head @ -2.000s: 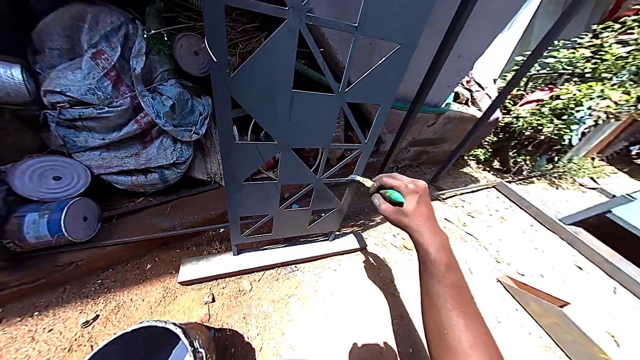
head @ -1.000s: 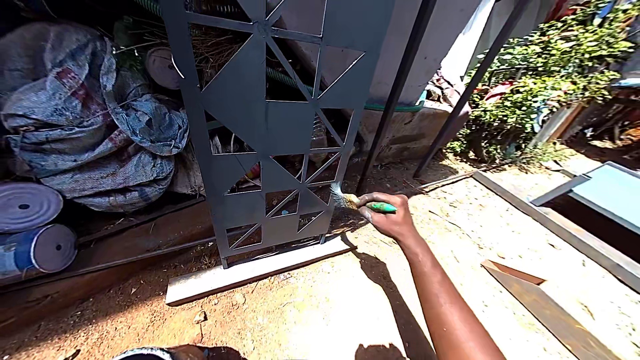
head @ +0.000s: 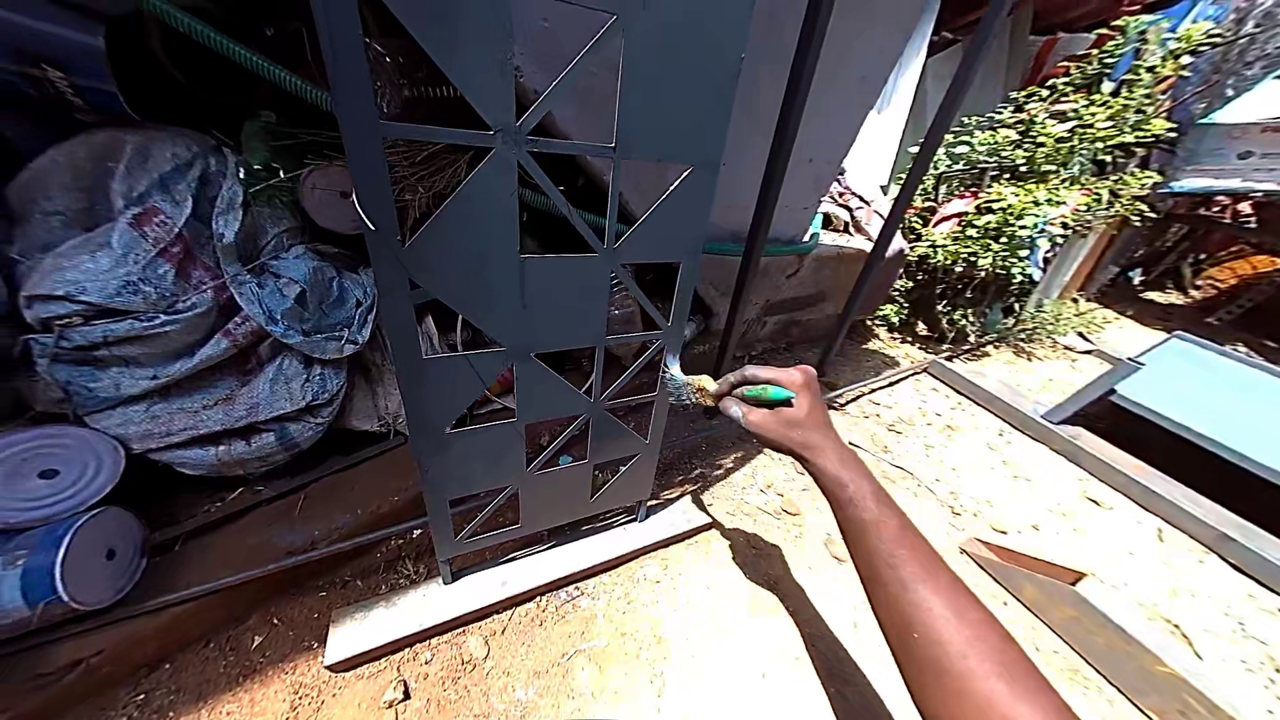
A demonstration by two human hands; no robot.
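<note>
My right hand (head: pixel 780 400) grips a paintbrush (head: pixel 700 388) with a green handle. Its bristles, pale at the tip, are at the right edge of a dark grey metal panel (head: pixel 560 300) with triangular cut-outs, toward its lower part. The panel stands upright, tilted slightly, its short feet on a pale board (head: pixel 500 590) on the ground. Whether the bristles touch the edge is hard to tell. My left hand is out of view.
Left of the panel lie a stuffed woven sack (head: pixel 170 300) and metal cans (head: pixel 100 558). Dark poles (head: pixel 775 180) lean behind. To the right are a light blue panel (head: pixel 1210 390), a metal frame bar (head: pixel 1100 470) and an angled metal piece (head: pixel 1080 620) on sandy ground.
The brush has gone from the panel's lower cut-outs to its right edge, still in my right hand. The view has shifted, and the bucket seen earlier at the bottom is out of frame.
</note>
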